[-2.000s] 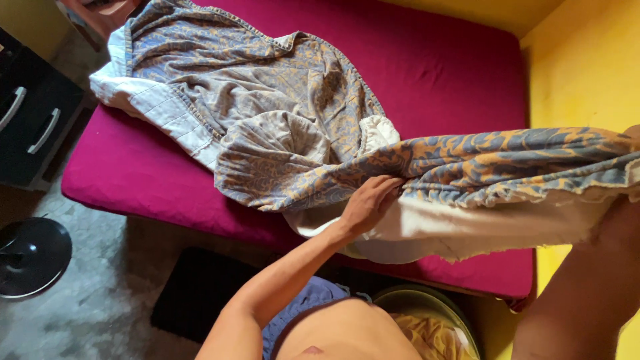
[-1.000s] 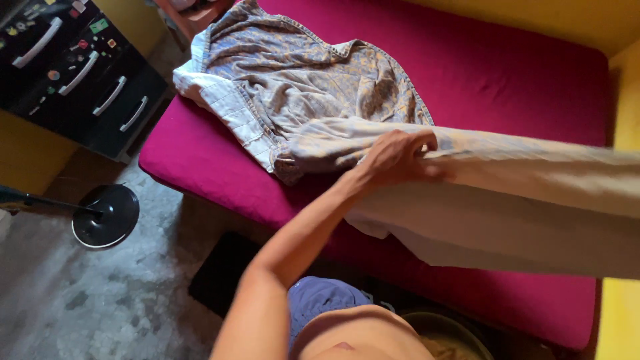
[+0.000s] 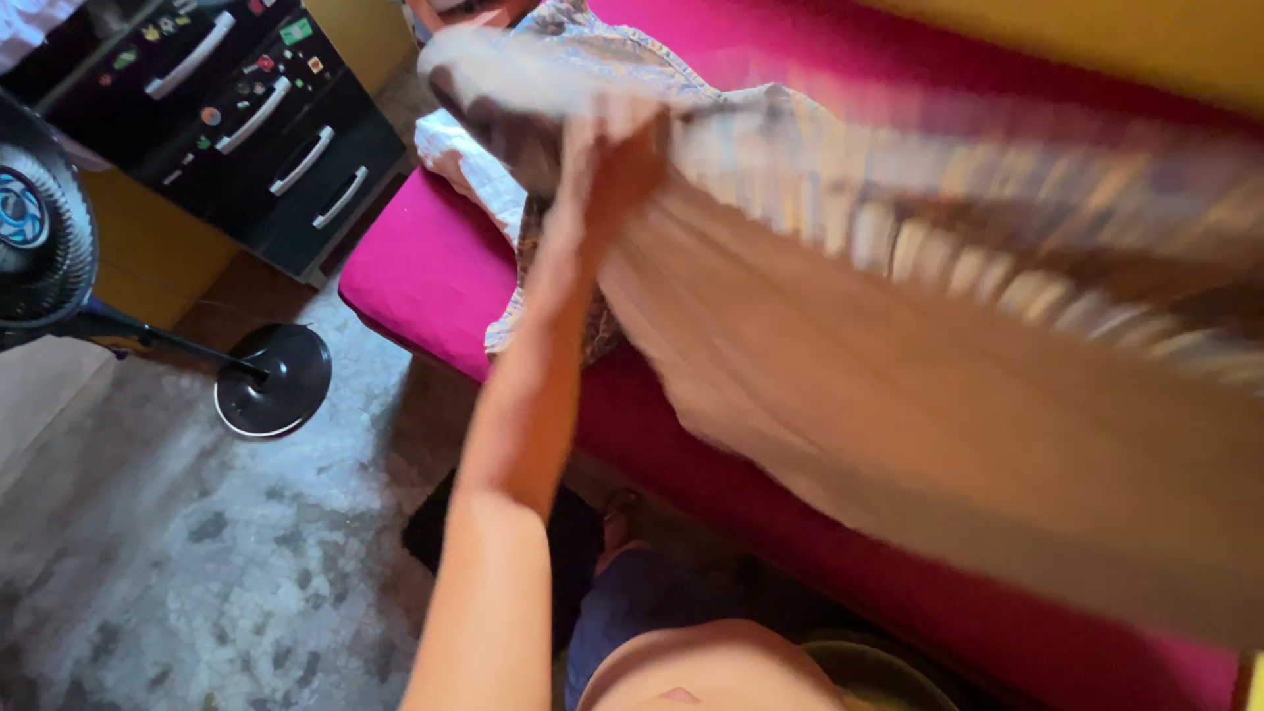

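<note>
A large patterned cloth, blurred by motion, stretches from my left hand toward the right edge of the head view, with its plain beige side partly showing. My left hand is blurred too, its arm reached forward, and it grips the cloth's near-left part. More of the blue-and-tan patterned fabric lies bunched beyond the hand on a bed with a magenta sheet. My right hand is outside the view.
A black chest of drawers with stickers stands at upper left. A black pedestal fan with a round base is on the concrete floor. A dark mat lies beside the bed, and a round container is at bottom right. Yellow walls border the bed.
My left hand has moved forward, away from my body, raising the gripped cloth, which now spreads wider over the bed. The view has swung left, bringing in more of the fan and drawers.
</note>
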